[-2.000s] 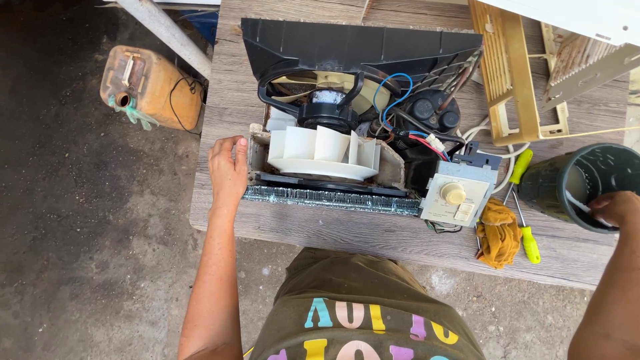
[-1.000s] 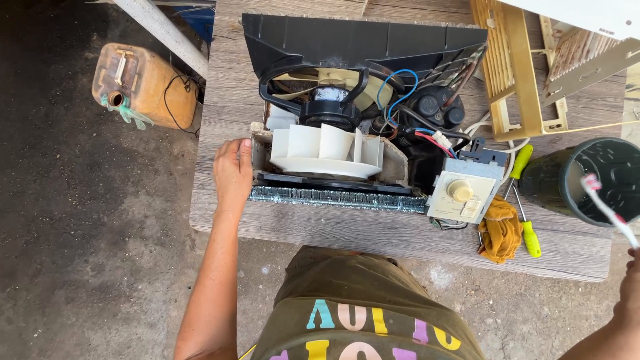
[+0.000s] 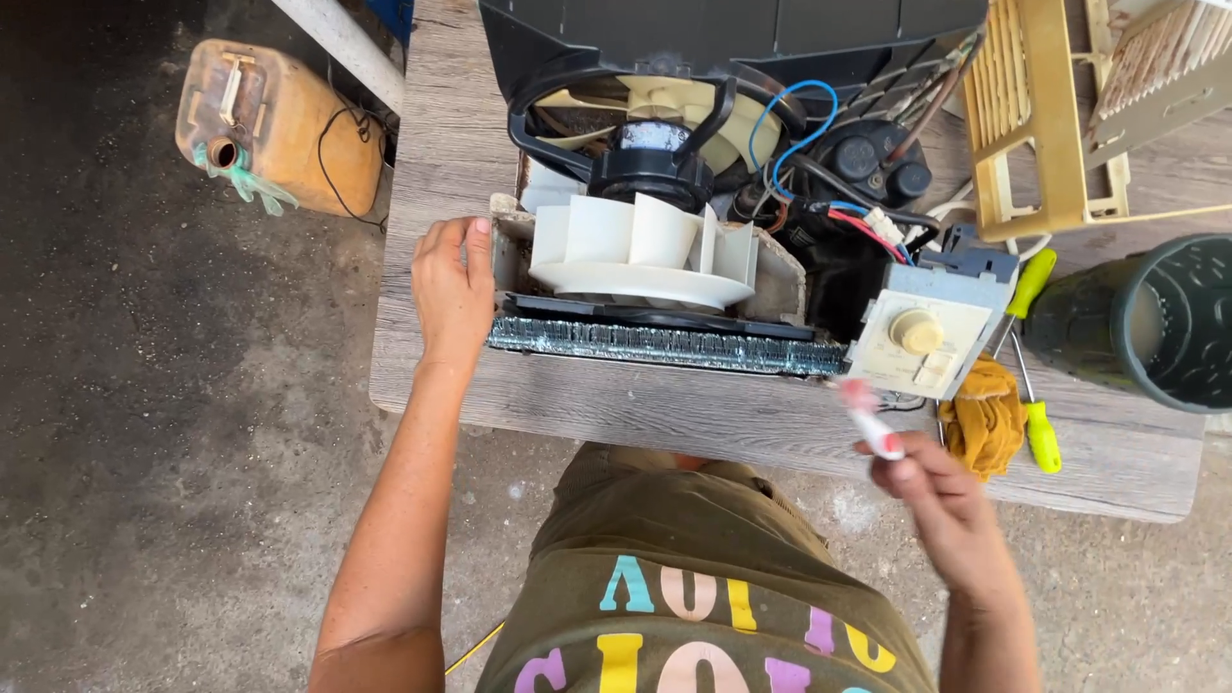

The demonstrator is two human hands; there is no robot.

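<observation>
An opened window air conditioner stands on a wood-grain table, with its white blower wheel (image 3: pixel 640 250), black fan motor (image 3: pixel 654 168) and finned coil (image 3: pixel 664 348) exposed. My left hand (image 3: pixel 454 289) rests against the unit's left side wall, fingers on its edge, grasping no loose thing. In my right hand (image 3: pixel 929 481) is a white and red brush (image 3: pixel 871 419), probably a toothbrush, slightly blurred. Its bristle end is just below the coil's right end, near the control box (image 3: pixel 924 332) with its cream knob. Whether the bristles touch anything cannot be told.
A dark green bucket (image 3: pixel 1088 322) lies tilted at the right, with liquid inside. Beside it are green-handled screwdrivers (image 3: pixel 1042 438) and a mustard cloth (image 3: pixel 984 416). Cream plastic grilles (image 3: pixel 1044 115) occupy the upper right. An orange jerrycan (image 3: pixel 289 125) is on the floor, left of the table (image 3: pixel 616 409).
My right hand has come out of the bucket with the brush and moved left, to the coil's right end. My left hand has stayed at the unit's left side.
</observation>
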